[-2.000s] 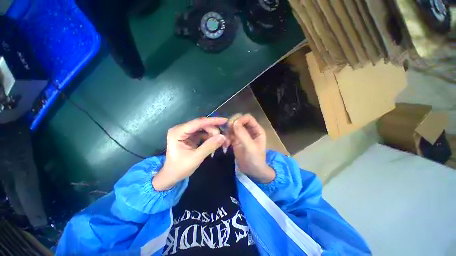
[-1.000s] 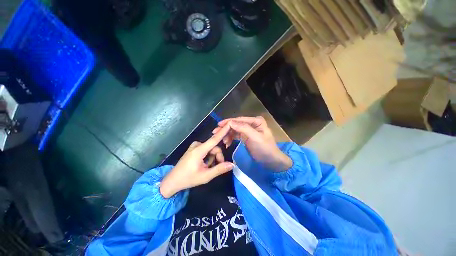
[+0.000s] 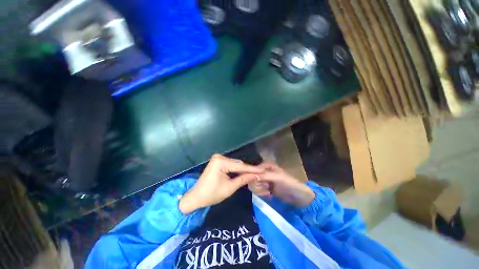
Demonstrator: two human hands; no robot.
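Note:
My left hand [image 3: 220, 183] and my right hand [image 3: 282, 185] are bare and meet at the fingertips in front of my chest, just off the bench's near edge. The right hand is blurred. Any small piece between the fingertips is hidden or too small to tell. A round black ear-cup part [image 3: 298, 62] with a shiny silvery centre lies on the dark green bench [image 3: 210, 115], beyond my hands.
A blue tray [image 3: 181, 44] and a pale screw feeder [image 3: 100, 44] stand at the upper left. A dark headband [image 3: 86, 134] lies at the left. Upright cardboard sheets [image 3: 386, 58] stand at the right, with discs beside them. An open carton [image 3: 394, 142] is below the bench.
The view has turned, so the bench, tray and feeder show further right. My hands have stayed in front of my chest; the fingers, apart in places before, are now pressed closer together.

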